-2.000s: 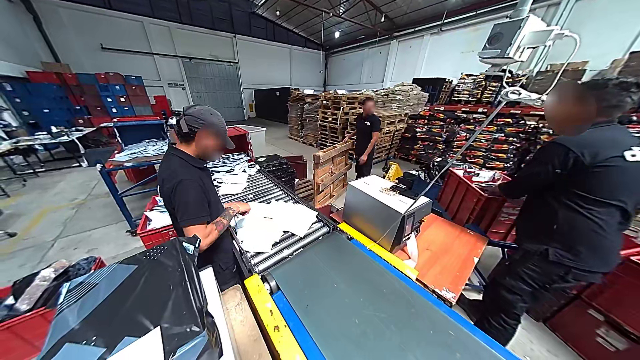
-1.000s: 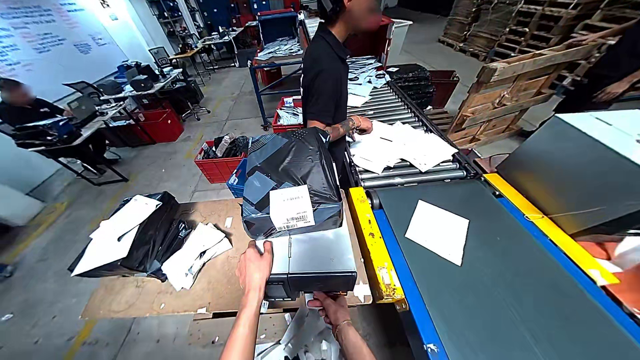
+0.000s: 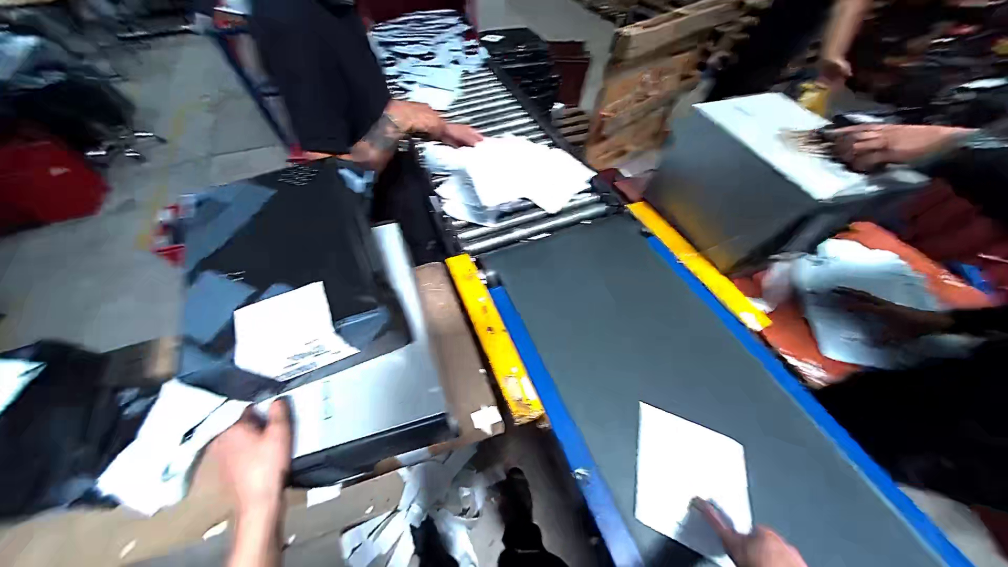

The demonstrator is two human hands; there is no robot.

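Observation:
At lower left, my left hand [image 3: 256, 453] is at the near left corner of a grey-and-black box-shaped machine [image 3: 370, 394], fingers spread; whether it grips the corner is blurred. A black plastic-wrapped package [image 3: 315, 236] with a white label [image 3: 287, 331] rests on that machine. Crumpled white papers [image 3: 161, 449] lie just left of my hand. On the dark conveyor belt [image 3: 583, 299] lies a white sheet [image 3: 689, 465]. My right hand [image 3: 740, 535] reaches in from the bottom edge, its fingers on or just over the sheet's lower part; whether they pinch it is unclear.
A person at upper left handles white papers [image 3: 520, 177] on the roller conveyor [image 3: 512, 102]. At right, another person's hands are near a grey box [image 3: 732, 173] and a clear plastic bag [image 3: 858, 299]. Yellow guards [image 3: 492, 339] edge the belt. Paper scraps lie below the cardboard-covered table [image 3: 449, 323].
My right hand has moved from the box-shaped machine to the white sheet on the belt. My left hand remains by the machine. The view has swung over the frames.

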